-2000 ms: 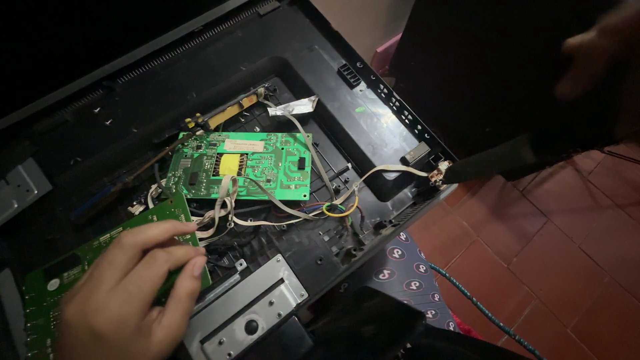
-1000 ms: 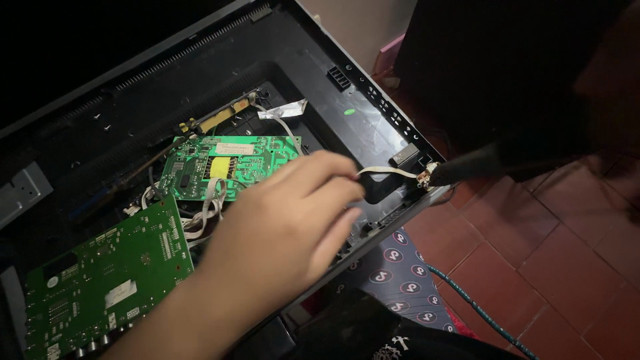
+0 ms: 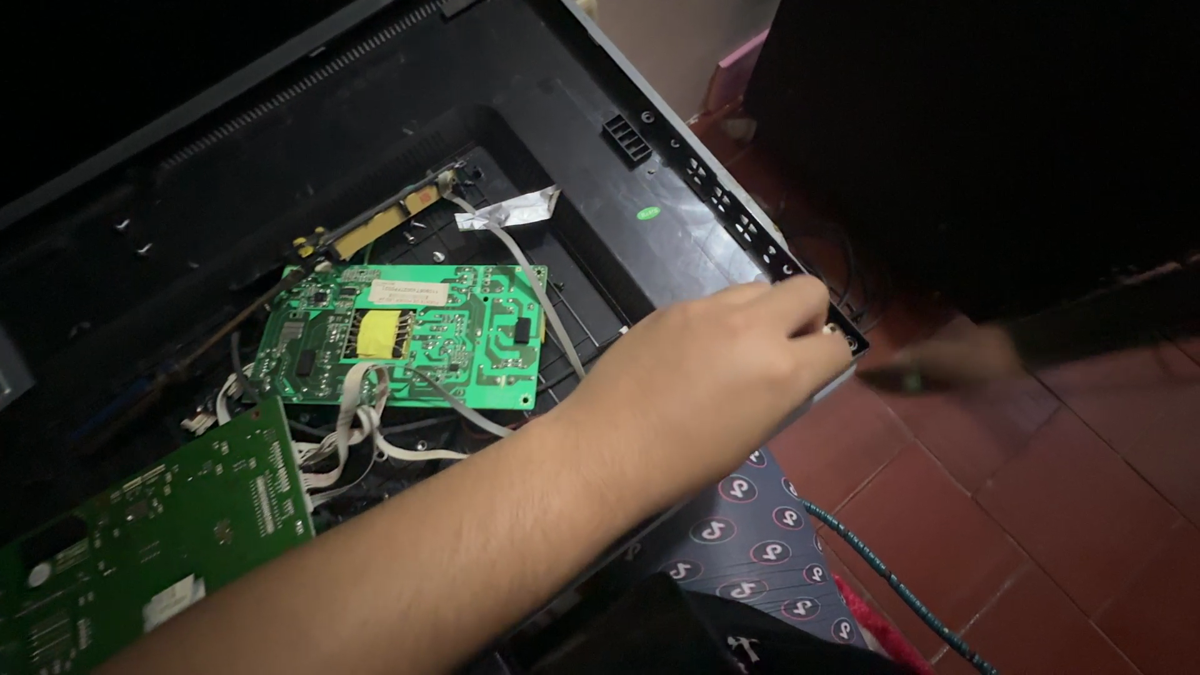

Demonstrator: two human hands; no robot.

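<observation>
My left hand point(image 3: 722, 356) reaches across the opened black plastic housing point(image 3: 581, 103), its fingers bent at the right corner. They cover what they touch there; a small pale bit shows beside them. Just beyond the corner is a blurred, skin-coloured shape point(image 3: 966, 361), seemingly my right hand; its grip cannot be made out. Inside the housing lies a green circuit board point(image 3: 450, 328) with a yellow-wrapped transformer point(image 3: 380, 335). A second green circuit board point(image 3: 159, 525) is at lower left, partly behind my forearm. White ribbon cables point(image 3: 352, 422) run between the boards.
A silvery tape strip point(image 3: 511, 208) and a yellow-taped narrow part point(image 3: 389, 225) lie behind the first board. Loose screws point(image 3: 143, 249) are scattered in the housing. Patterned fabric point(image 3: 741, 544), a teal braided cord point(image 3: 891, 581) and red floor tiles point(image 3: 1050, 506) are at right.
My left hand has moved from the lower-left board, across the cables, to the housing's right corner. The white cable and dark long object seen at that corner earlier no longer show there.
</observation>
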